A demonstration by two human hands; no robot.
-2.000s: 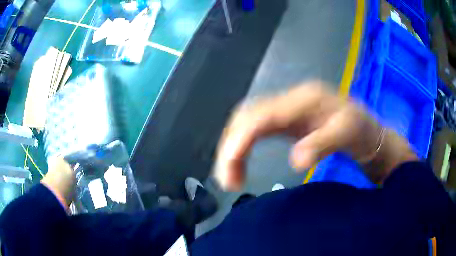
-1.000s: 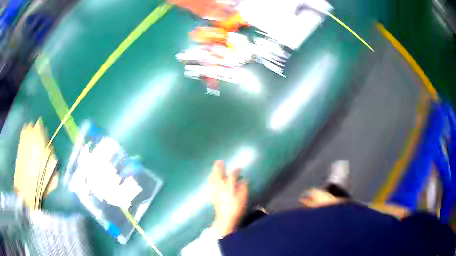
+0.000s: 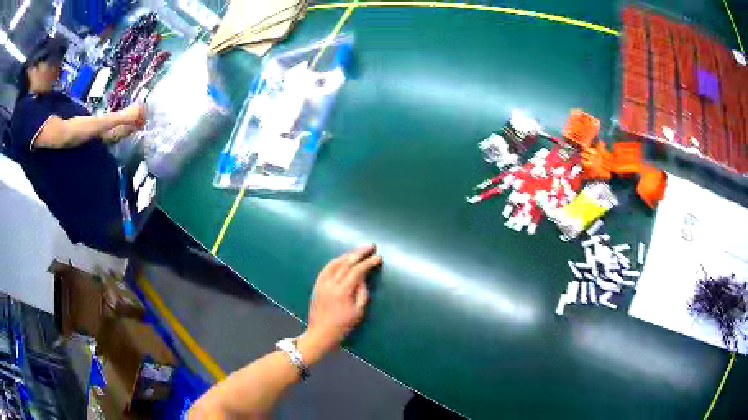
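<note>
My left hand (image 3: 340, 295), with a bracelet at the wrist, reaches in from the bottom left over the green table (image 3: 426, 344) near its front edge. It is empty, fingers slightly bent. To its right lie a bunch of red leads (image 3: 537, 184), a yellow bunch (image 3: 584, 209), orange connector housings (image 3: 603, 156) and a loose pile of white marker sleeves (image 3: 603, 267). A pile of short black leads (image 3: 720, 302) lies on a white paper sheet (image 3: 677, 246) at the far right. My right hand is out of the picture.
A tray of orange housings (image 3: 681, 90) is at the back right. A clear bag with white pieces (image 3: 283, 123), a bubble-wrapped bundle (image 3: 182, 111) and brown card sheets (image 3: 258, 23) lie left. A person (image 3: 70, 156) stands beyond. Cardboard boxes (image 3: 90, 308) stand lower left.
The view has swung, bringing the leads, sleeves and paper in at the right and the other person at the left. The right hand seen earlier is gone; my left hand is now over the table.
</note>
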